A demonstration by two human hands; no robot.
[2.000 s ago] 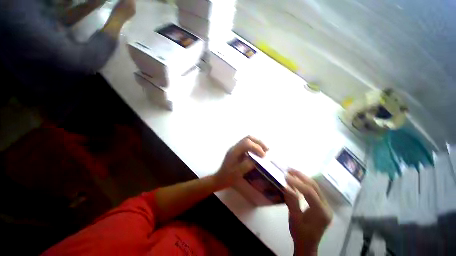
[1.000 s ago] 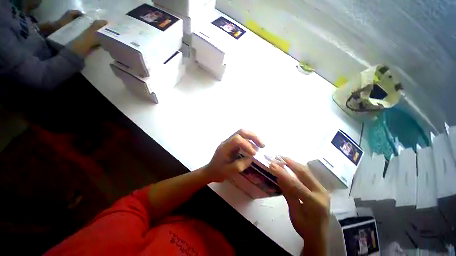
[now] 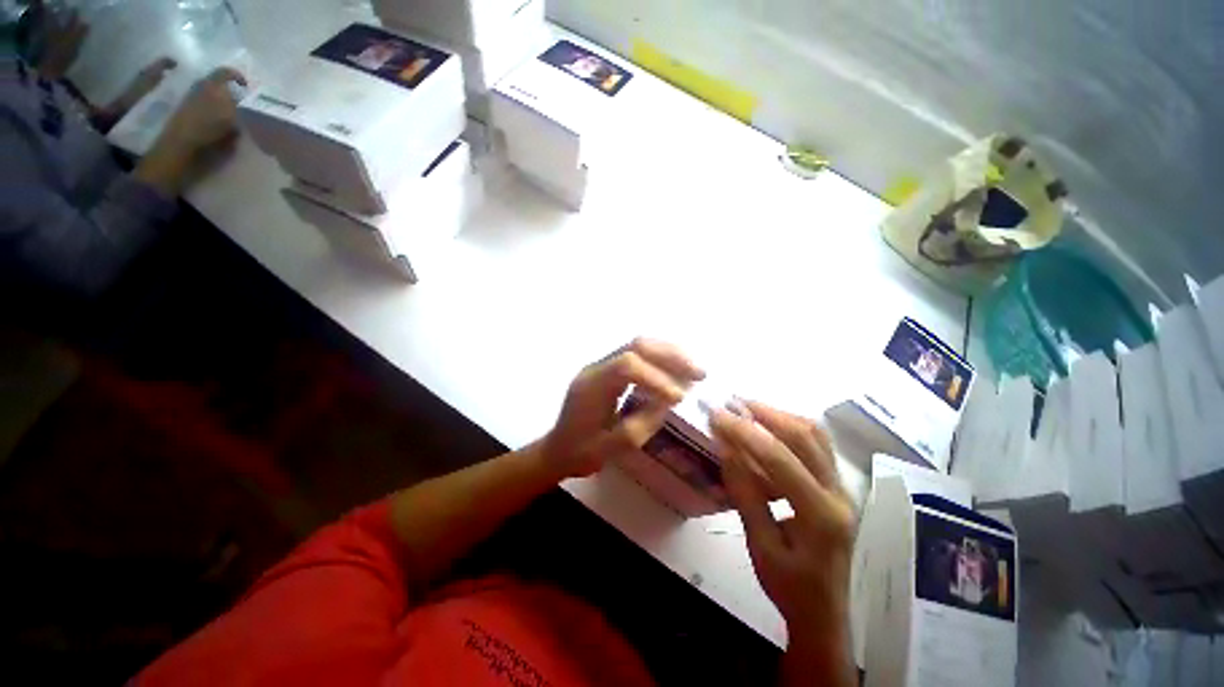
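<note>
A white retail box with a dark picture panel (image 3: 682,467) stands on the table edge in front of me, its picture side facing me. My left hand (image 3: 624,407) grips its left end, with fingers bent over the top. My right hand (image 3: 788,486) lies over its right end, with fingertips on the top edge near the left fingers. The top of the box is mostly hidden by my fingers.
White boxes are stacked on the table (image 3: 363,114) at left, beside another box (image 3: 544,128). One box (image 3: 913,389) lies at right, others (image 3: 964,570) nearer me. Rows of boxes (image 3: 1121,430), a teal basket (image 3: 1060,315) and a cream bag (image 3: 973,215) stand beyond. A neighbour's hand (image 3: 201,121) is at left.
Both hands have shifted slightly left in view, still on the box, and the fingers are closer together over its top. The view has moved, showing more boxes at lower right.
</note>
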